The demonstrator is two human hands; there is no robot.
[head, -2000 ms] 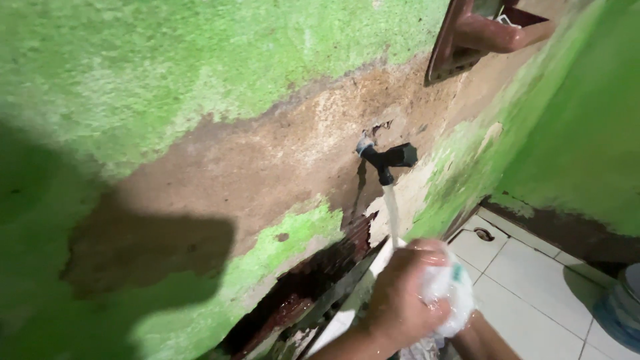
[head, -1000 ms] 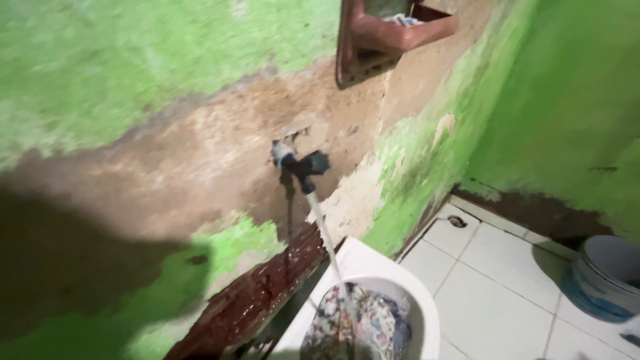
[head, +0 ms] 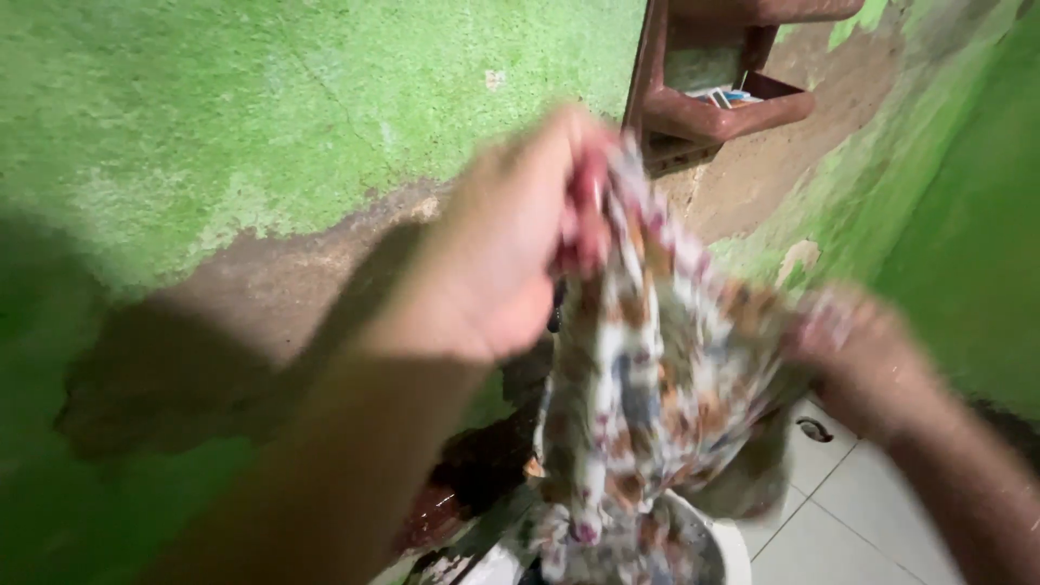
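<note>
A wet cloth with a floral pattern (head: 650, 366) hangs stretched between my hands, blurred by motion. My left hand (head: 520, 236), raised in the middle of the view, grips its upper left edge. Farther right and a little lower, my right hand (head: 853, 349) is closed on the cloth's other side. The cloth's lower end reaches down to a white basin (head: 731, 544), where more patterned fabric shows. The wall tap is mostly hidden behind my left hand and the cloth.
A brown plastic wall shelf (head: 723, 118) holding small items is mounted at the upper right. Green, peeling wall paint (head: 244, 122) spans the left. White floor tiles (head: 861, 520) with a drain hole (head: 814, 430) lie at the lower right.
Two seconds ago my hands held a white, wet bundle under the running tap. One second ago the patterned fabric lay in the basin with no hands in view; now both hands hold it up.
</note>
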